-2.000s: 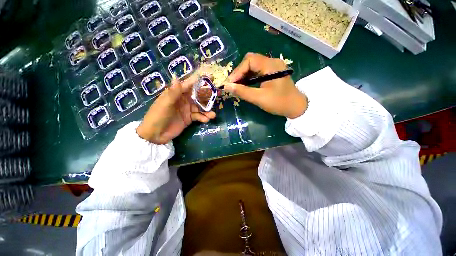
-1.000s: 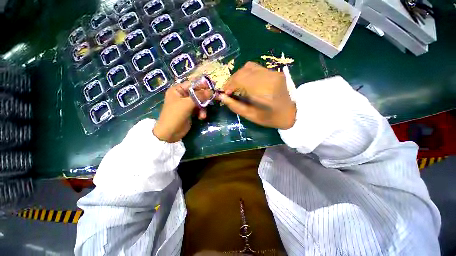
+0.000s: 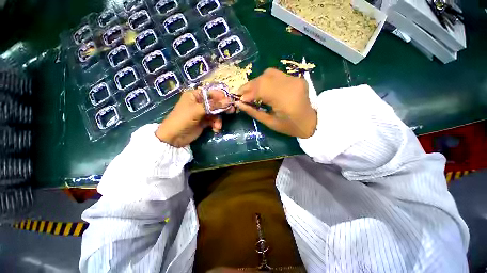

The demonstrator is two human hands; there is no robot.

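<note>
My left hand (image 3: 186, 118) holds a silvery-edged rounded-square housing (image 3: 209, 109) upright between thumb and fingers. My right hand (image 3: 283, 101) is shut on dark slim tweezers (image 3: 238, 99), whose tip is at the housing's right side; most of the tool is hidden by the fingers. Whether a small piece is at the tip cannot be told. A heap of small cream pieces (image 3: 230, 75) lies just behind both hands. A clear blister tray (image 3: 174, 97) at the left holds rows of similar housings in its pockets.
A white open box (image 3: 320, 38) of cream bits stands at the back right. A small cream cluster (image 3: 298, 66) lies in front of it. White cartons (image 3: 422, 26) with dark metal tools (image 3: 446, 11) are at the upper right. Ridged stacked trays (image 3: 15, 138) stand at far left.
The held housing has turned and now faces more squarely to the view. The right hand has lowered its fingers over the tweezers, whose dark shaft no longer sticks out to the right.
</note>
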